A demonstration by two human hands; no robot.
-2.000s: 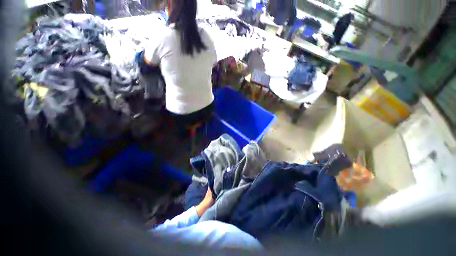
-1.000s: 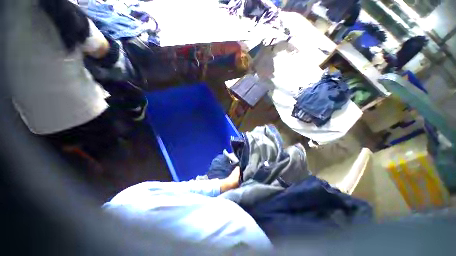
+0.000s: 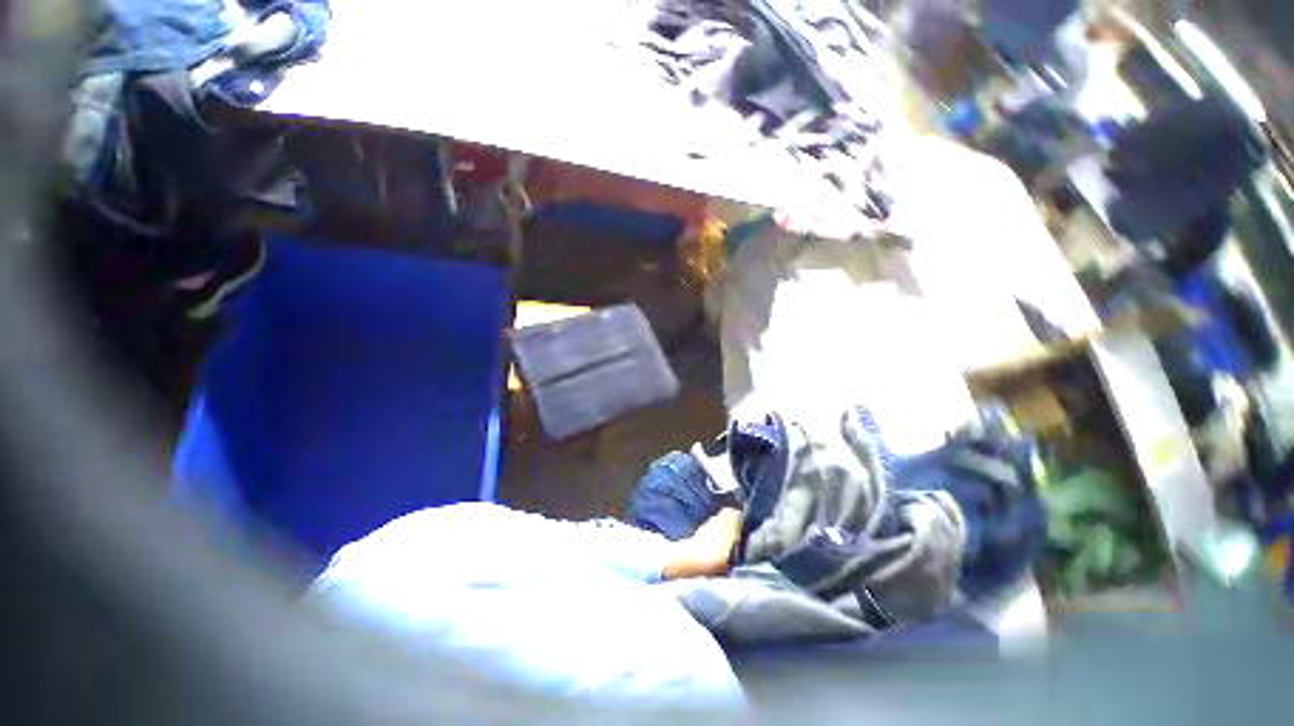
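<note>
A bundle of denim garments [image 3: 852, 546], dark blue with grey reverse sides, is bunched up low in front of me, right of centre. My left hand [image 3: 705, 546] reaches in from the lower left in a light blue sleeve and is closed on the bundle's left edge; the cloth hides part of the fingers. The bundle's lower side is cut off by the dark picture rim. My right hand is not in view.
A deep blue bin [image 3: 369, 383] stands on the left. A white table [image 3: 468, 64] crosses the top, with blue denim [image 3: 170, 36] and a grey-dark garment heap [image 3: 781, 85]. A grey flat-topped object [image 3: 596, 372] is beside the bin. Green cloth [image 3: 1107, 525] lies at right.
The view has moved closer to the white table and turned right. The person in the white top has gone out of view. The blue bin now lies further left. My left hand still holds the bundle.
</note>
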